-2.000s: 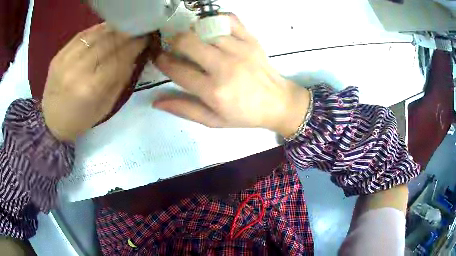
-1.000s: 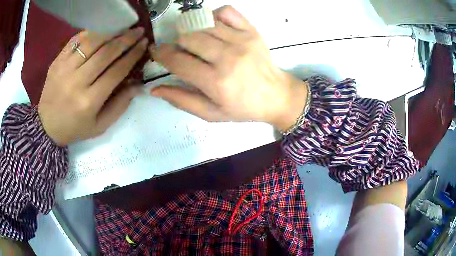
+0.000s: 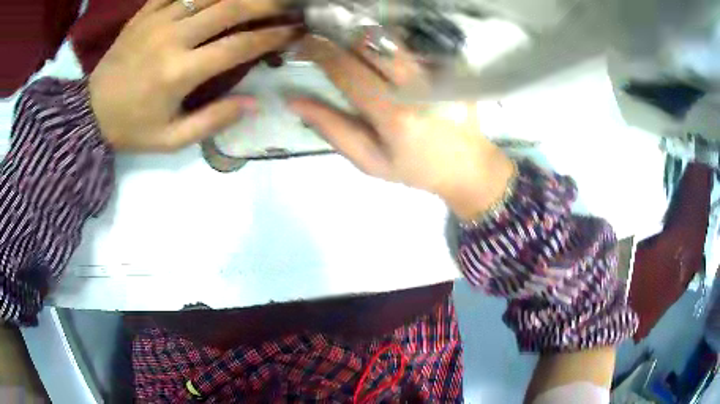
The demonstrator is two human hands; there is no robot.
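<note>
Dark red cloth (image 3: 226, 81) lies on the pale machine bed, mostly hidden under my left hand (image 3: 178, 75). My left hand lies with its fingers spread over the cloth, fingertips near the needle area. My right hand (image 3: 387, 118) is blurred, its fingertips close to the blurred metal parts (image 3: 379, 39) under the machine head (image 3: 553, 47). Whether its fingers hold cloth cannot be seen. The bed's rounded plate edge (image 3: 284, 153) shows between and below the hands.
More dark red cloth (image 3: 35, 39) lies at the far upper left. Red cloth (image 3: 675, 252) hangs beyond the table's right side. The white table's front edge (image 3: 260, 301) runs above the checked apron (image 3: 300, 367). Blurred items stand at the lower right.
The view has shifted, and the machine head now fills the upper right. The plate's rounded corner has come into view. My left hand's fingers are more spread and its thumb is stretched out.
</note>
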